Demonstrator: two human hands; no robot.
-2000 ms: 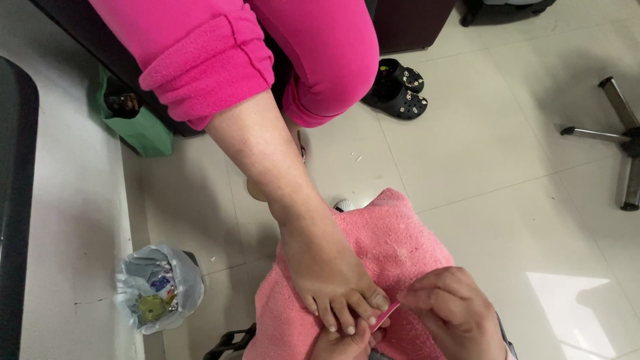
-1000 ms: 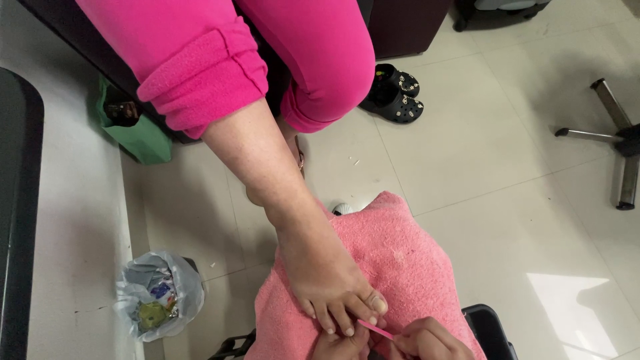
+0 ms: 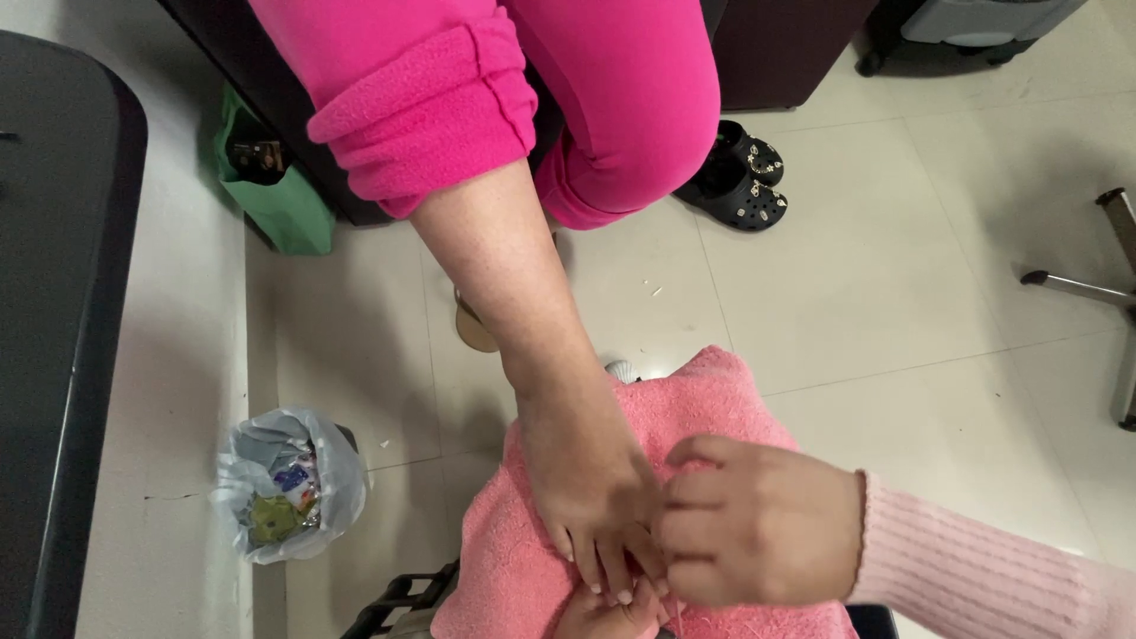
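Another person's bare foot rests, toes down, on a pink towel. My left hand is at the bottom edge, under the toes and touching them; its fingers are partly hidden. My right hand, in a pink ribbed sleeve, lies over the big-toe side of the foot with its fingers curled and back up. Its fingertips are hidden, so what it holds does not show. The pink file seen earlier cannot be made out clearly.
A lined waste bin stands at the lower left, near a green bag. A dark tabletop edges the left side. Black clogs lie on the tiled floor, and chair legs reach in at right.
My right hand has moved up over the big-toe side of the foot, and more of its sleeve shows. Earlier it was lower, beside the toes, with a thin pink file.
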